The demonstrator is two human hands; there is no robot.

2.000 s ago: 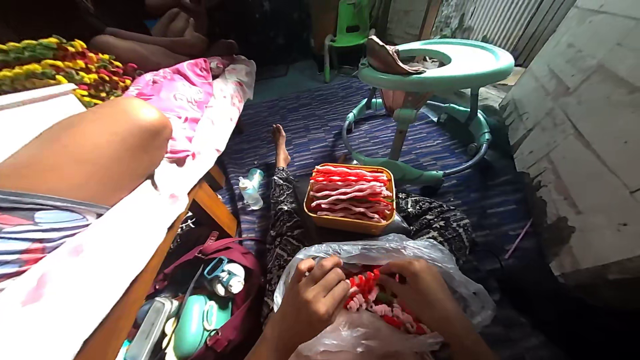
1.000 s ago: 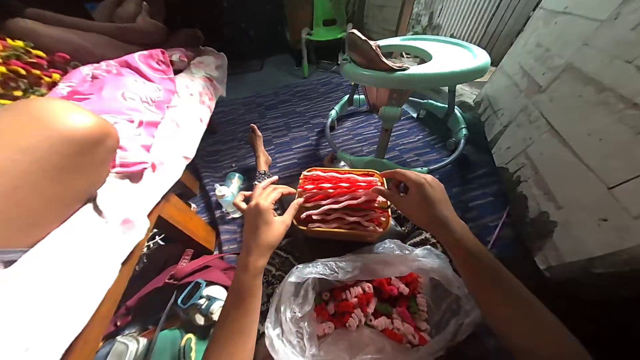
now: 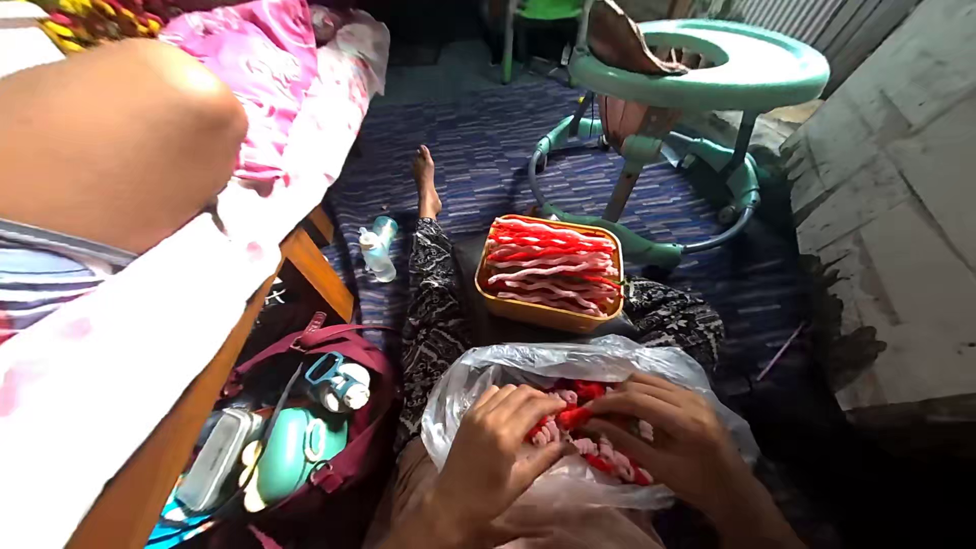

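An open translucent plastic bag (image 3: 534,353) lies in my lap, holding red and pink twisted fuzzy pieces (image 3: 602,450). My left hand (image 3: 503,435) is over the bag's left part, its fingertips at a red piece (image 3: 573,418). From the right, my right hand (image 3: 671,435) reaches the same red piece, so it sits between the fingers of both hands. Beyond the bag, between my legs, a yellow-orange plastic container (image 3: 550,311) holds a stack of wavy red and pink fuzzy strands (image 3: 553,263). Neither hand touches it.
A green baby walker (image 3: 709,84) stands beyond the container. Baby bottles (image 3: 377,252) lie on the blue patterned mat (image 3: 473,122). At left are a maroon bag (image 3: 374,381) with cases inside, a wood-edged bed (image 3: 191,412) and another person's bent knee (image 3: 175,114). A wall (image 3: 892,206) is at right.
Both hands have moved back from the sides of the yellow-orange container to the plastic bag, where they were two seconds ago. The container and its strands have stayed between my legs.
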